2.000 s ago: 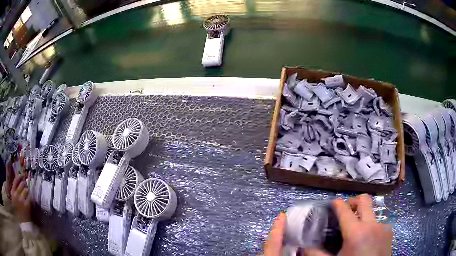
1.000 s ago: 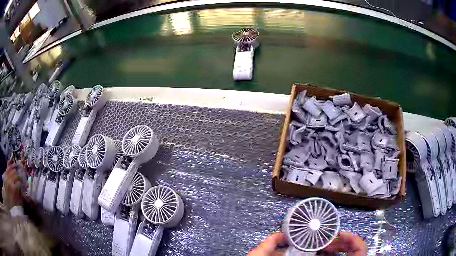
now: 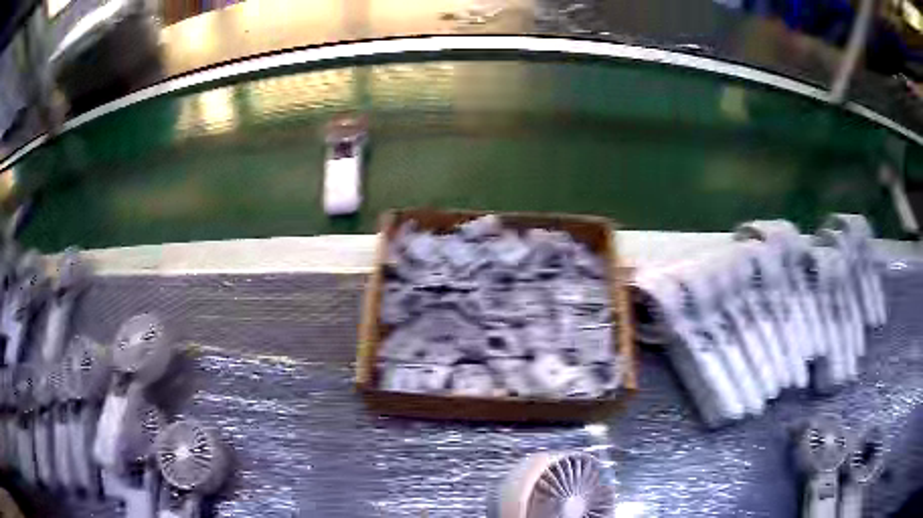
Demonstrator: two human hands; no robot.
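A pale fan head with a spoked grille [image 3: 572,491] stands at the bottom edge, right of centre, cut off by the picture's rim. Its handle is out of the picture. Neither my left hand nor my right hand can be made out; whatever holds the fan is below the edge. Behind the fan lies an open brown cardboard box [image 3: 496,408] heaped with small grey-white neck pieces [image 3: 476,304]. The frame is blurred.
Waiting fans [image 3: 137,349] stand in overlapping rows at left. Pale curved handle shells or fans [image 3: 739,334] stand close together at right. Two fans [image 3: 825,445] lie at lower right. One fan [image 3: 344,177] lies on the green belt [image 3: 567,152]. Bubble wrap [image 3: 304,435] covers the bench.
The view has turned to the right, so the box and waiting fans sit further left, and more of the right side shows. The fan head is lower and further left; my hands have left the picture.
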